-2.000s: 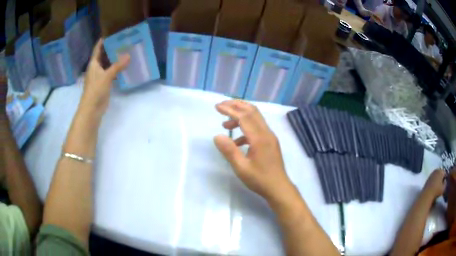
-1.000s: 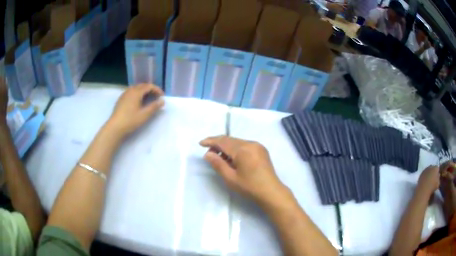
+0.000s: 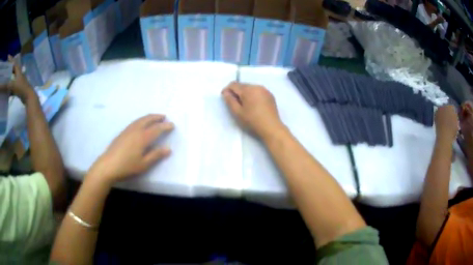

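My left hand point(image 3: 136, 147) is over the white padded sheet point(image 3: 155, 93) at centre left, fingers apart, with nothing in it. My right hand point(image 3: 255, 109) is further forward over the sheet, right of the middle, fingers curled; no object shows in it, but its palm side is hidden. A row of several open cartons point(image 3: 233, 40), light blue and white with brown mouths up, stands upright along the back of the sheet. Slim dark units point(image 3: 358, 93) lie overlapping in two rows to the right of my right hand.
More open cartons point(image 3: 78, 54) stand at the back left. A crumpled clear plastic bag point(image 3: 386, 46) and white small parts point(image 3: 415, 85) lie behind the dark units. A person in light green point(image 3: 26, 212) handles cartons at left; a person in orange point(image 3: 451, 233) sits at right.
My left hand let go of a carton, now standing in the row, and drew back toward me. My right hand shifted and curled its fingers. The view has tipped down, showing the bench's front edge.
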